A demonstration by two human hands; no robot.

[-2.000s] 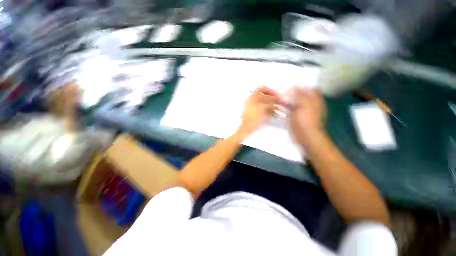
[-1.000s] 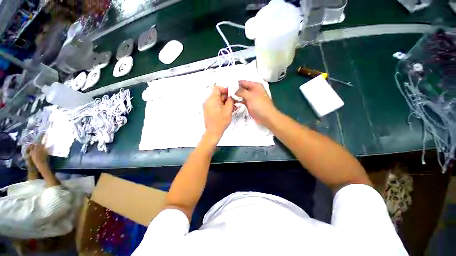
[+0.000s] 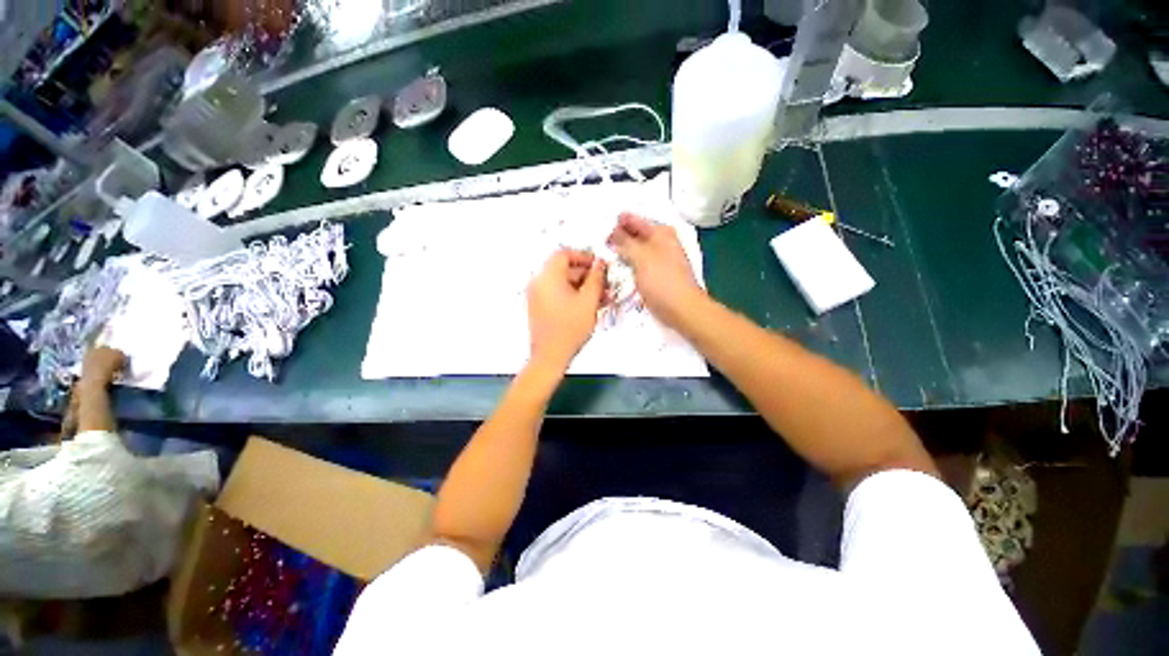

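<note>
My left hand (image 3: 564,305) and my right hand (image 3: 656,267) are over a white mat (image 3: 442,308), close together with fingertips pinched. Both hold parts of a thin white cable (image 3: 621,285), which lies bunched between and below them. The exact piece between the fingertips is too small to tell. More thin white cord (image 3: 603,147) runs in loops past the mat's far edge, across the pale rail. A rolled white lump (image 3: 408,228) is at the mat's far left corner.
A translucent bottle (image 3: 723,128) stands at the mat's far right corner. Right of it lie a screwdriver (image 3: 797,208) and a white block (image 3: 822,264). Cable bundles (image 3: 263,301) are heaped at left, beside another person's hand (image 3: 100,367). A bag with leads (image 3: 1090,256) is at right.
The view has steadied and shifted slightly since the last earlier frame. My hands stay over the mat, with their fingertips slightly further apart. The other person's arm at left has moved.
</note>
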